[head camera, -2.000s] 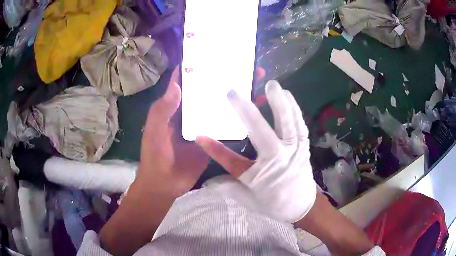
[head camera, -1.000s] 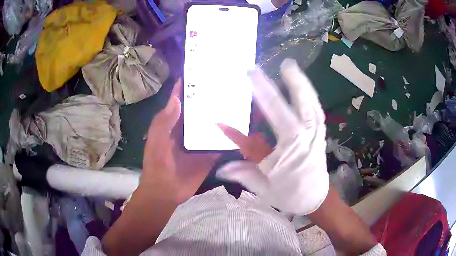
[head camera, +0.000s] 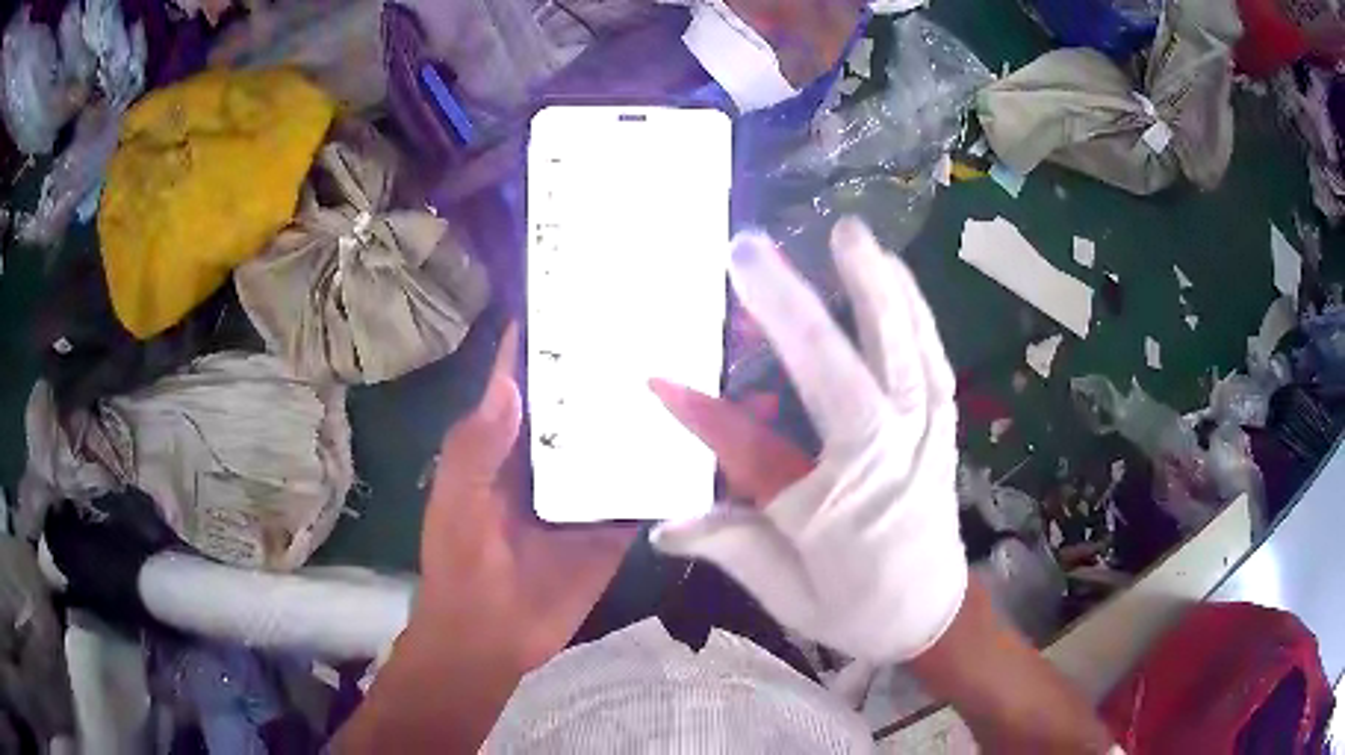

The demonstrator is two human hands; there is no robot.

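A smartphone [head camera: 627, 310] with a bright white screen and small dark marks along its left side is upright in the middle of the view. My bare left hand [head camera: 502, 546] holds its lower part, with the thumb along the left edge. My right hand [head camera: 863, 457] wears a white glove with a bare fingertip showing over the lower right of the screen. Its gloved fingers are spread beside the phone's right edge and it grips nothing that I can see. The palm side of my left hand is hidden behind the phone.
On the green floor are a yellow sack [head camera: 207, 192], beige tied bundles [head camera: 362, 273], another tied bundle [head camera: 1128, 103], a white roll [head camera: 273, 602], clear plastic [head camera: 885, 118] and white scraps [head camera: 1028, 276]. A red bag [head camera: 1217, 686] is at lower right, by a pale table edge [head camera: 1283, 590].
The phone sits lower in the view and now shows whole. Its screen content has changed. The gloved right hand has moved from over the screen to its right, with its fingers spread. The floor items have shifted down.
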